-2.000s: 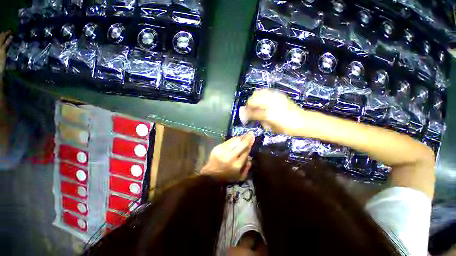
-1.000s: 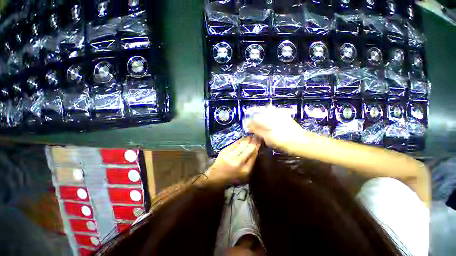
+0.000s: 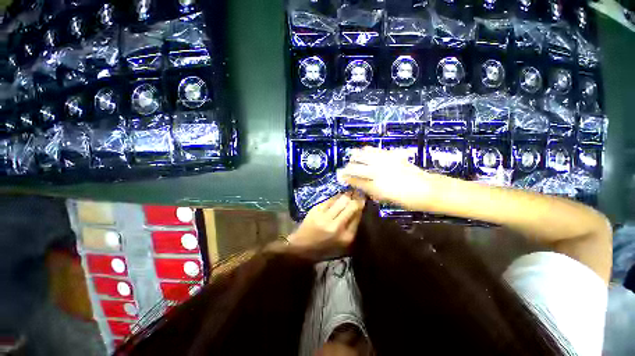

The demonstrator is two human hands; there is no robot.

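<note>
A black tray [image 3: 449,128] lies in front of me, with rows of round-faced units [image 3: 312,71] and crinkled clear film [image 3: 317,192] between the rows. My right hand [image 3: 383,175] is over the second unit of the nearest row, fingers bent down. It partly covers that unit, and glare whitens the hand. My left hand [image 3: 326,224] is at the tray's front edge just below, its fingertips bunched close to my right hand. Whether either hand holds anything cannot be made out.
A second black tray [image 3: 115,165] with round-faced units lies to the left on the green bench top [image 3: 259,167]. Below the bench at left are red cards with white circles [image 3: 174,243] in a grey tray and a brown carton [image 3: 237,231]. Dark hair hangs across the bottom.
Since two seconds ago the view has turned and shifted, so the near tray looks squarer and its nearest row shows. Since one second ago the hands have barely moved; the right fingers look more bent.
</note>
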